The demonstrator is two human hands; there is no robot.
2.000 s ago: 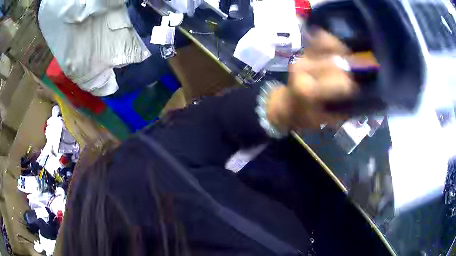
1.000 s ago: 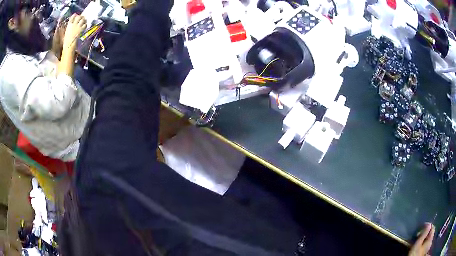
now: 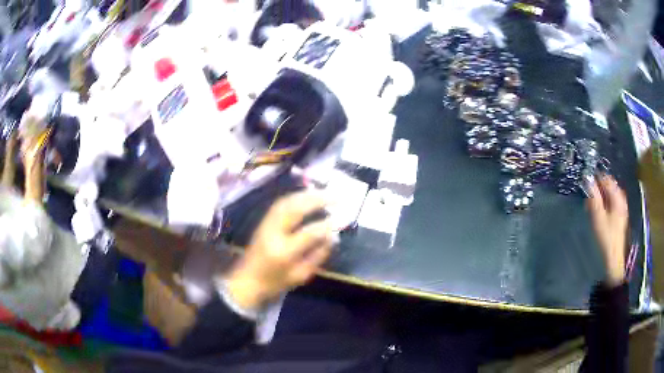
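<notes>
My left hand [image 3: 287, 244] is blurred over the bench's front edge, fingers curled, beside small white box-shaped housings [image 3: 397, 171]; whether it holds anything cannot be told. My right hand [image 3: 609, 215] reaches its fingertips to the right end of a heap of loose LED/lens boards [image 3: 518, 135]; a grip on one cannot be made out. A black camera ball housing [image 3: 295, 113] with yellow and red wires sits on a white camera body [image 3: 364, 87] left of the heap.
More white camera bodies with red squares [image 3: 224, 95] crowd the left of the dark green bench [image 3: 451, 251]. Another worker's pale sleeve [image 3: 36, 255] and hand are at the far left. A blue and white strip [image 3: 641, 124] lies at the right.
The view has swung right. My left hand, out of sight a second ago, is now over the bench edge. My right hand has moved from the bench's front edge up to the board heap.
</notes>
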